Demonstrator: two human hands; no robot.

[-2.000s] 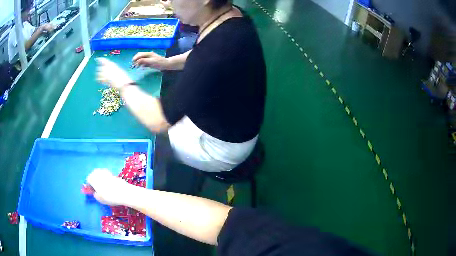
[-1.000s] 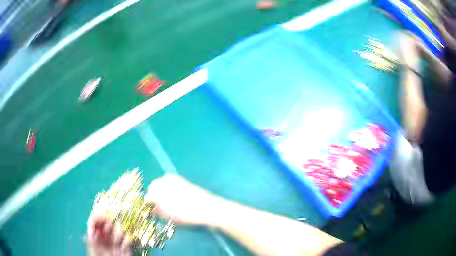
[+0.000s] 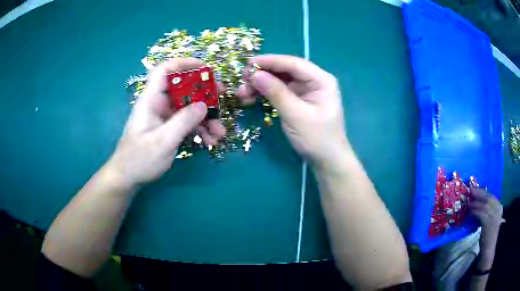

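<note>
My left hand (image 3: 151, 125) holds a flat red plate (image 3: 193, 88) by its edges, thumb on its lower part. The plate's face shows two pale metal pieces near its top corners and small dark slots. My right hand (image 3: 302, 105) is to the right of the plate, apart from it, with thumb and forefinger pinched on a tiny shiny metal piece (image 3: 252, 68); its exact shape cannot be told. A pile of gold and silver metal parts (image 3: 219, 48) lies on the green table beyond and beneath both hands.
A blue tray (image 3: 425, 142) stands at the right with red plates (image 3: 450, 202) at its near end. Another person's hand (image 3: 486, 210) reaches over that end. More metal parts (image 3: 515, 141) lie beyond the tray. A thin white line (image 3: 302, 210) crosses the green table (image 3: 228, 210).
The view has turned from the tray and neighbouring worker to the pile. My right hand has gone from the tray to beside the left hand, which now holds the red plate up in clear view.
</note>
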